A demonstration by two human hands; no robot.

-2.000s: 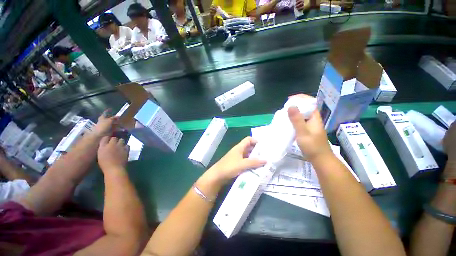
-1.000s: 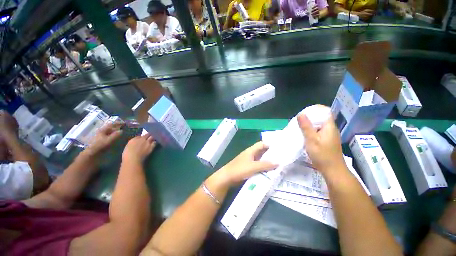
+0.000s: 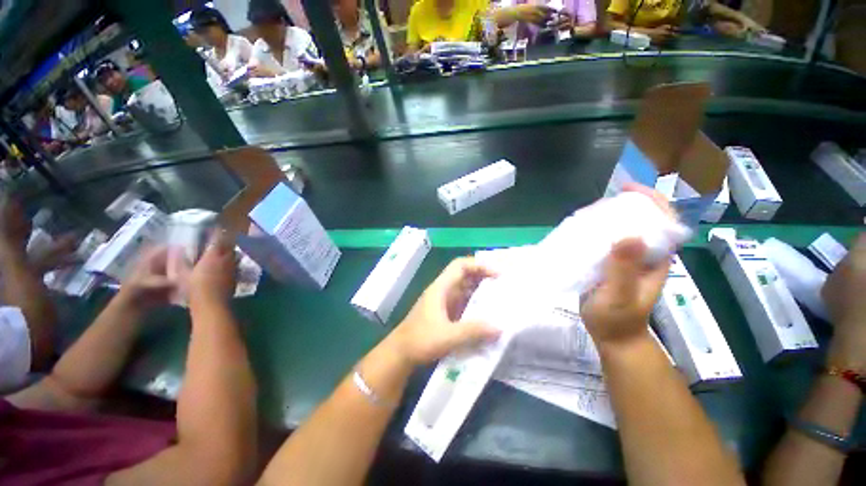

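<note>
My left hand point(image 3: 444, 318) is closed around the upper part of a narrow white unit carton point(image 3: 446, 394), which slants down toward the bench edge. My right hand point(image 3: 622, 285) holds a smooth white wrapped product point(image 3: 617, 228), blurred, above the carton's upper end. The bundle and the carton overlap, so whether part of it is inside the carton cannot be told. Printed leaflets point(image 3: 555, 365) lie flat on the bench under and right of the carton.
A blue-and-white open carton point(image 3: 622, 176) stands behind my right hand; another point(image 3: 296, 237) stands at left. Unit cartons lie at right point(image 3: 698, 327), point(image 3: 767, 299), left of centre point(image 3: 391, 273) and on the belt point(image 3: 477, 186). Neighbours' hands work at left point(image 3: 190, 271) and right edge point(image 3: 845, 285).
The wrapped product and my right hand have moved a little to the right and away from the carton's upper end. The left neighbour's hands now hold a blurred white item.
</note>
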